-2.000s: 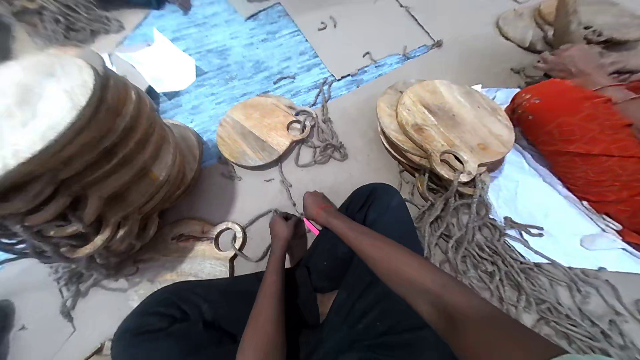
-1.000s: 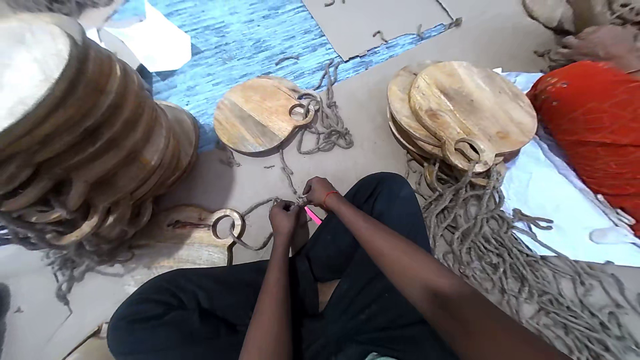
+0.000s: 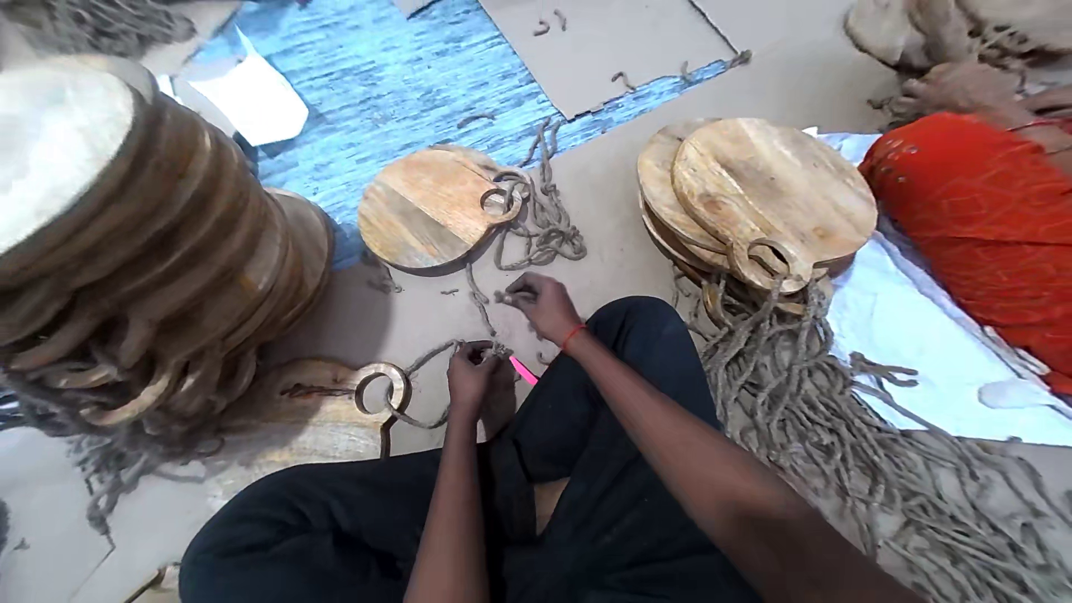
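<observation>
A wooden board with a ring handle (image 3: 318, 419) lies by my left knee, a rope (image 3: 429, 360) looped through its ring. My left hand (image 3: 471, 377) pinches that rope near a knot. Just above and to the right, my right hand (image 3: 543, 303), with a red thread at the wrist, has its fingertips closed on what looks like a short rope end. Beside the knot a pink tool (image 3: 523, 370), its kind unclear, rests against my leg. Farther forward lies a round wooden board (image 3: 431, 209) with rope through its handle; a rope strand runs from near it down to the knot.
Tall stacked round boards (image 3: 209, 209) stand at the left. At the right, more round boards (image 3: 775, 201) lie over a heap of ropes (image 3: 821, 419) beside white sheeting (image 3: 904, 377). A person in red cloth (image 3: 980, 234) sits at the far right. Cardboard (image 3: 603, 50) and rope scraps lie ahead.
My right hand has moved up and away from the knot; one second ago both hands were together at it. My left hand stays at the rope.
</observation>
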